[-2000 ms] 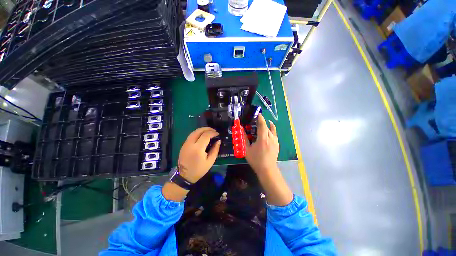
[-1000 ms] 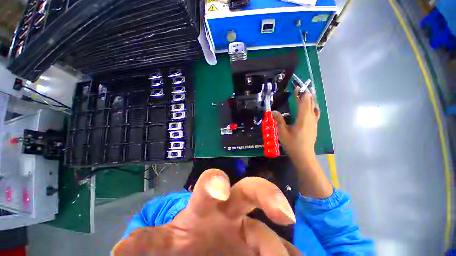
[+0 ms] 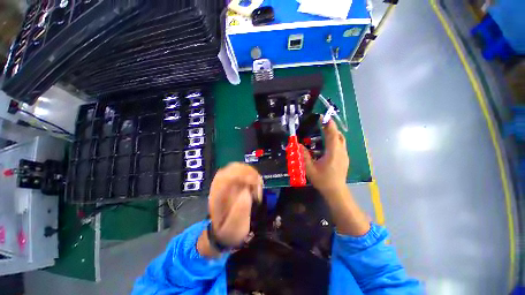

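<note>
The press fixture [image 3: 288,95] stands on the green mat, with its red ribbed clamp handle [image 3: 296,164] pointing down toward me. A small side clamp [image 3: 253,155] with a red tip shows left of its base. My right hand [image 3: 333,164] is right of the handle, thumb beside the grip and apart from the index finger. The index fingertip is at a small white and dark piece [image 3: 328,113] near a thin tube; whether it is gripped is unclear. My left hand [image 3: 235,201] is blurred, fingers drawn in, at the mat's front edge; its contents cannot be seen.
A black component tray [image 3: 128,155] lies left, with small silver-white modules [image 3: 193,163] in its right-hand columns. Stacked black trays [image 3: 155,52] rise behind it. A blue equipment box [image 3: 276,45] stands at the back, with a silver finned block [image 3: 262,69] in front.
My left hand left the fixture, came up close to the camera, and is now lower by the mat's front edge. My right hand moved slightly away from the fixture, toward the white piece.
</note>
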